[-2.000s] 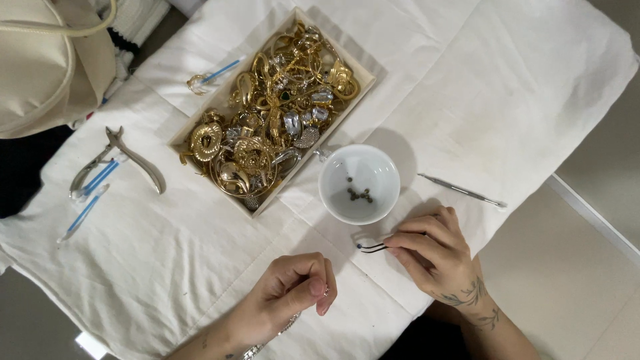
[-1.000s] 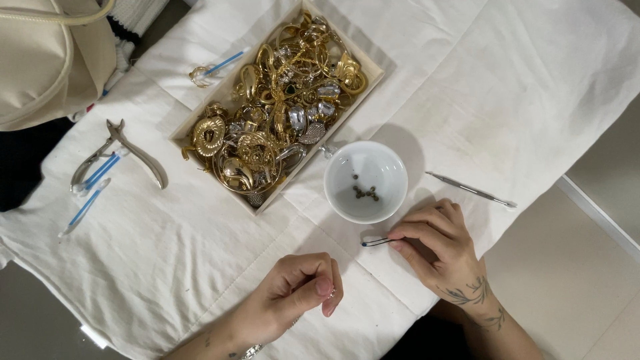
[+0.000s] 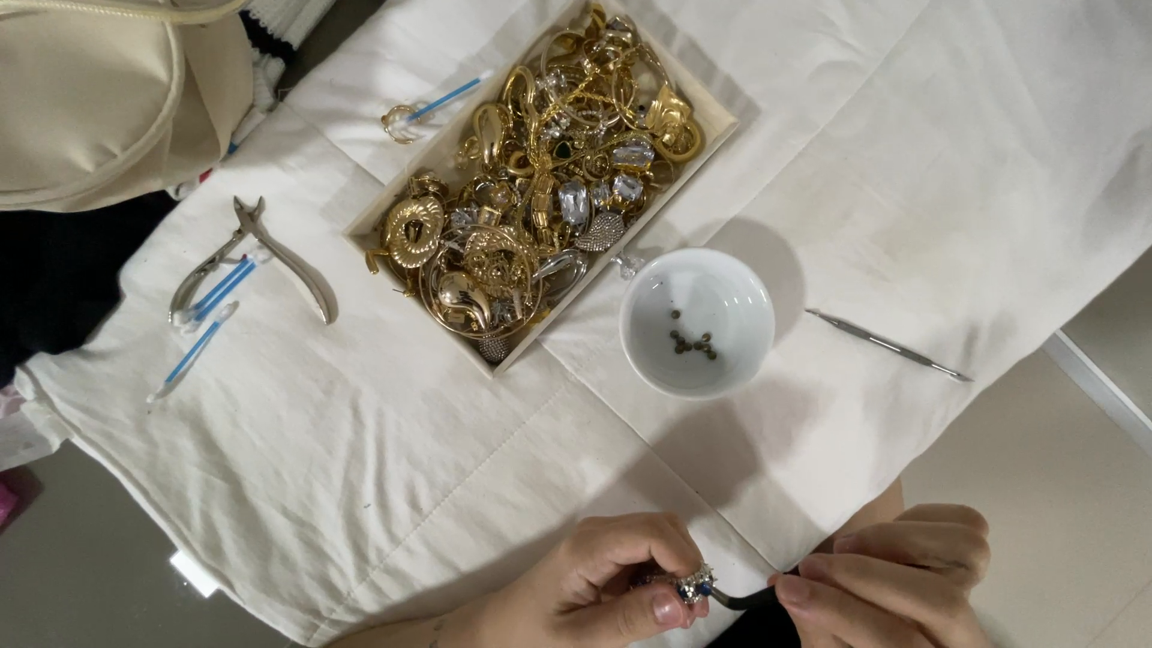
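Observation:
Near the bottom edge, my left hand (image 3: pixel 621 580) pinches a small silver-coloured jewellery piece (image 3: pixel 695 585) with clear and dark blue stones between thumb and fingers. My right hand (image 3: pixel 886 571) grips dark, curved-tip tweezers (image 3: pixel 751 598), whose tip meets the piece's right side. Above the hands stands a white bowl (image 3: pixel 634 360) with several small dark round stones (image 3: pixel 688 344) at its bottom. Part of the jewellery piece is hidden by my left fingers, and most of the tweezers' body by my right hand.
A shallow box (image 3: pixel 720 121) heaped with gold and silver jewellery lies top centre. Cuticle nippers (image 3: pixel 301 270) and cotton swabs (image 3: pixel 193 355) lie left, another swab (image 3: pixel 445 97) by a gold ring (image 3: pixel 399 124) above. A double-ended metal tool (image 3: pixel 886 344) lies right, a beige bag (image 3: pixel 99 99) top left.
Both hands have moved down toward the bottom edge and come together. The tweezers, earlier beside the bowl, now touch the jewellery piece, whose stones have come into sight.

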